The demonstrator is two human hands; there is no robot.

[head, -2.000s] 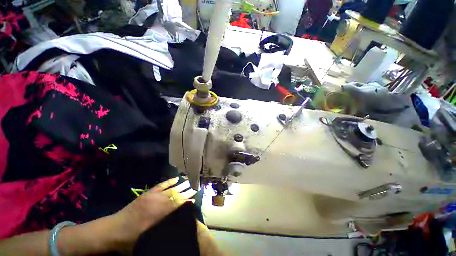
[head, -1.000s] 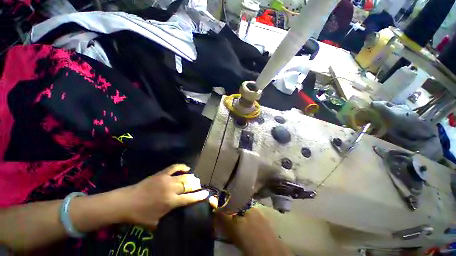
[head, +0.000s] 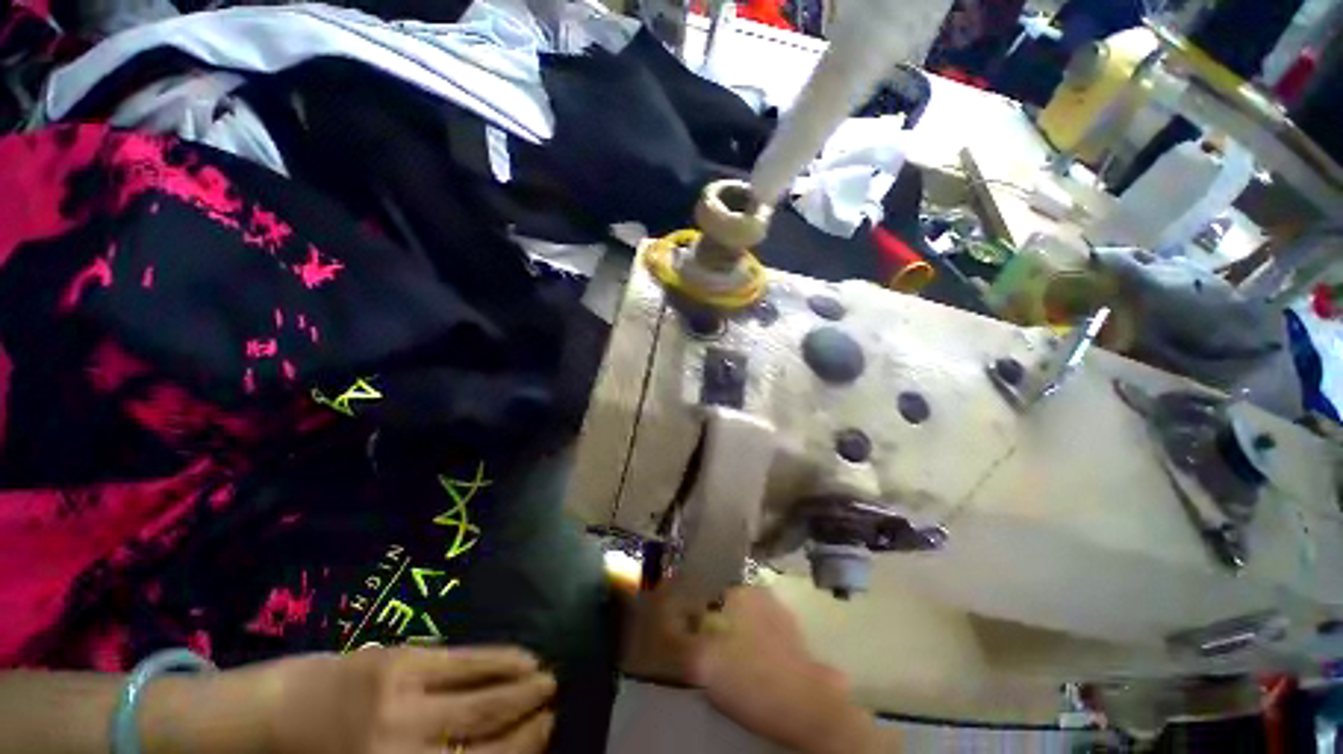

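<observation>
A black garment piece with hot-pink print and neon-yellow lettering is spread left of the sewing machine, its edge running beside the machine's front end. My left hand, with a pale bangle on the wrist, lies on the garment at the bottom, fingers together and slightly blurred; whether it pinches the cloth cannot be told. My right hand is under the machine head near the needle area, at the cloth's right edge. Its fingertips are partly hidden by the thread guard, and its grip cannot be told. The needle is hidden.
Black cloth and a pale grey-white piece are heaped behind at the left. A red spool, white cloth and a tape roll lie behind the machine. A yellow machine part stands at the back right.
My left hand has moved down and away from the needle area, uncovering more yellow lettering. My right hand has come into view under the head. The view has shifted closer to the machine's front end.
</observation>
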